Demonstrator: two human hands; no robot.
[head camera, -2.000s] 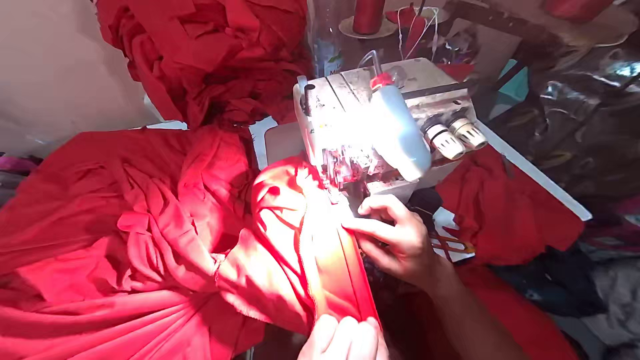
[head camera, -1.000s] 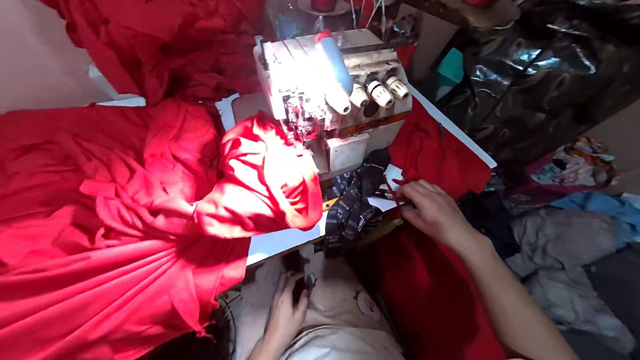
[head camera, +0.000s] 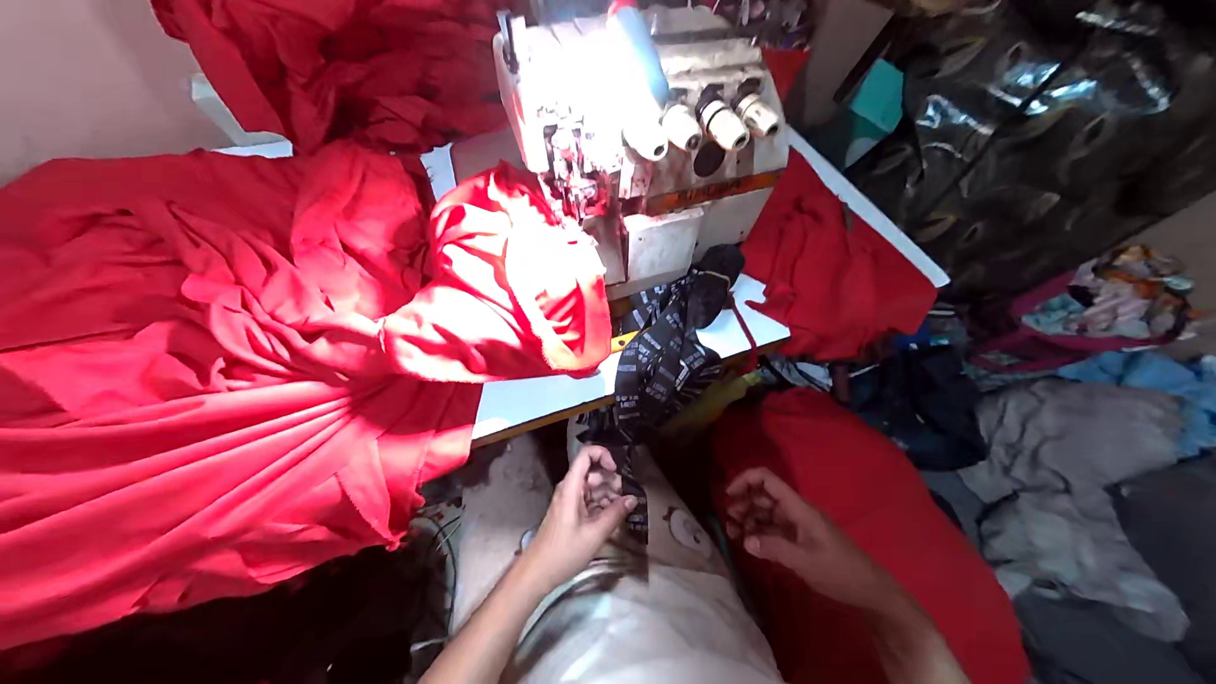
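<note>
An overlock sewing machine (head camera: 655, 123) stands lit on a white table (head camera: 541, 404). Red fabric (head camera: 285, 313) is heaped left of it, with a bunched edge near the needle area, whose contact with the fabric is lost in glare. My left hand (head camera: 591, 499) hovers over my lap, fingers curled and apart, beside the lower end of a black patterned cloth strip (head camera: 660, 366) that hangs over the table edge. To its right, my right hand (head camera: 774, 522) is half curled above more red fabric (head camera: 855, 494). Neither hand shows anything held.
A small red cloth piece (head camera: 831, 266) lies on the table right of the machine. Grey cloth (head camera: 1083, 494) is piled on the right, near a pink basket (head camera: 1021, 313) of scraps. Dark shiny sheeting (head camera: 1026, 123) covers the back right. Red cloth (head camera: 370, 76) lies behind.
Two seconds ago both hands were at the red fabric by the machine; now they are off it. Since one second ago, my right hand has left the table's right side and come down towards my lap.
</note>
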